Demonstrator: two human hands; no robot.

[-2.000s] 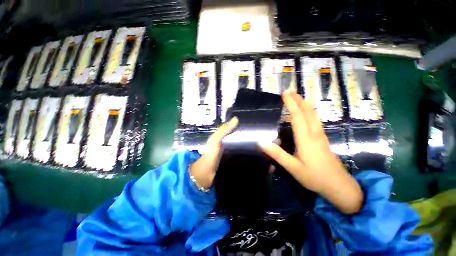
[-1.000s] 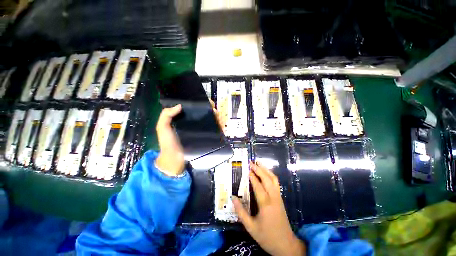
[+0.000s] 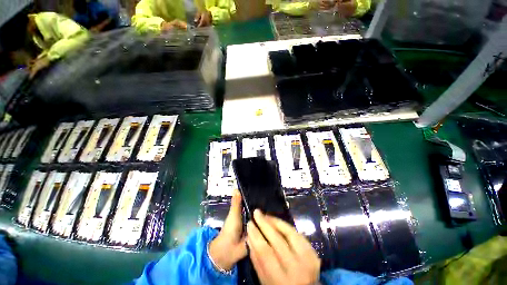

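A glossy black phone screen stack (image 3: 260, 181) is in my left hand (image 3: 228, 245), held upright over the work tray. I cannot tell how many screens it holds. My right hand (image 3: 282, 250) lies with its fingers on the stack's lower front face. The work tray (image 3: 328, 190) beneath has a far row of face-down white screens (image 3: 328, 157) with dark flex cables. Its near row shows glossy black surfaces at the right; the hands and stack hide part of the near row.
A tray of face-down screens (image 3: 103, 205) lies at the left. A tall stack of trays (image 3: 139, 72) stands behind it. A white board (image 3: 250, 111) beyond bears black trays (image 3: 350, 83). A dark test device (image 3: 457, 192) lies right. People in yellow smocks are at the far side.
The black stack has moved right and is more upright. My right hand has left the near-row white screen and now touches the stack. The view has tilted up, showing people beyond.
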